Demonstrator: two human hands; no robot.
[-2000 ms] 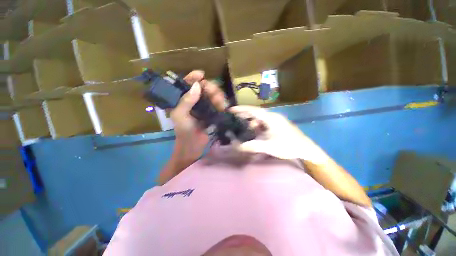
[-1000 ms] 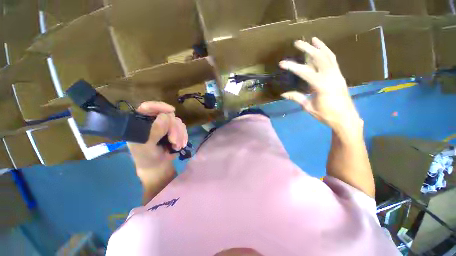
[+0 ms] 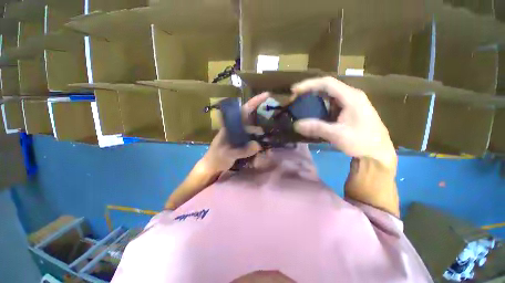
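My left hand (image 3: 230,145) is in front of my chest and holds a black power adapter (image 3: 235,122) upright, with black cord bundled under and beside it. My right hand (image 3: 346,119) grips another black adapter (image 3: 309,109) between thumb and fingers, just right of the left hand. A dark cord shows between the hands; its exact run is blurred. Both hands are over the near edge of an open carton (image 3: 376,102). A pale paper (image 3: 267,108) shows behind them. The number of adapters in the left hand is hard to tell.
Rows of open cartons (image 3: 194,113) stretch ahead and to both sides. One farther carton holds a black cord (image 3: 224,73); others hold white papers (image 3: 268,63). Blue floor (image 3: 138,171) lies below. A metal frame (image 3: 83,243) stands lower left, and a brown carton (image 3: 437,232) with whitish plastic lower right.
The right hand, open over a carton a second ago, now grips an adapter beside the left hand. The left hand has moved right and its adapter now stands upright. The view has shifted.
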